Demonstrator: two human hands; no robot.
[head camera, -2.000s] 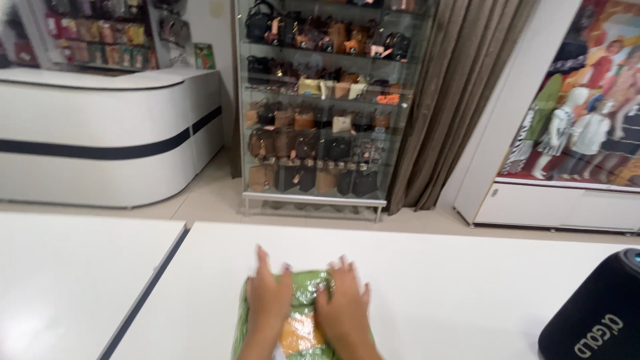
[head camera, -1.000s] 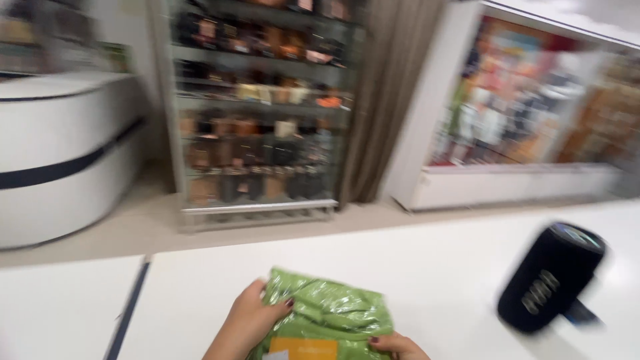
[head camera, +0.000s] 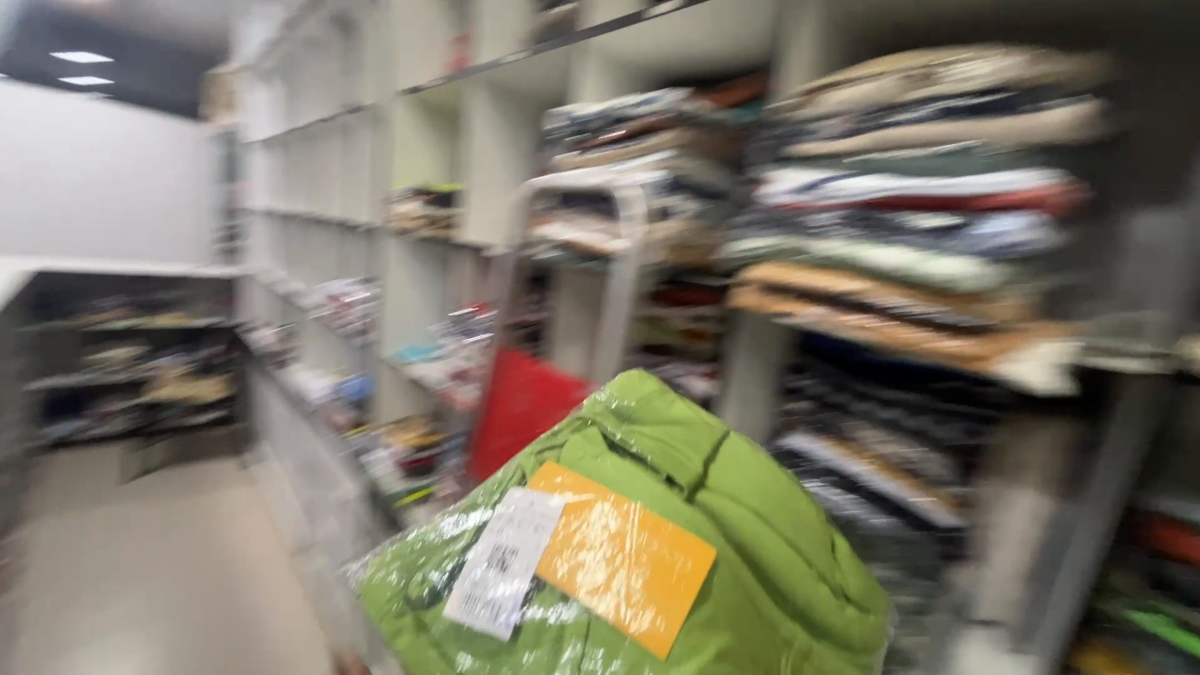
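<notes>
A folded green garment in a clear plastic bag (head camera: 750, 525) is held up at the lower middle of the head view, tilted. An orange card (head camera: 623, 558) and a white tag with print (head camera: 504, 562) show through the plastic. Only a small bit of my left hand (head camera: 352, 662) shows, at the package's lower left edge on the bottom border; the rest is hidden or outside the frame. My right hand is not visible. Behind the package, stacks of bagged folded clothes (head camera: 900, 206) fill shelf compartments.
White shelving with compartments (head camera: 497, 159) runs along the right side. A metal-framed step ladder (head camera: 630, 272) and a red panel (head camera: 525, 403) stand against it. At left is an aisle floor (head camera: 178, 562), with a low shelf unit (head camera: 141, 323) farther back. The view is blurred.
The view has swung from the white counter and glass display case to the clothes shelving. The green package, earlier on the counter under both hands, is now held up before the shelves.
</notes>
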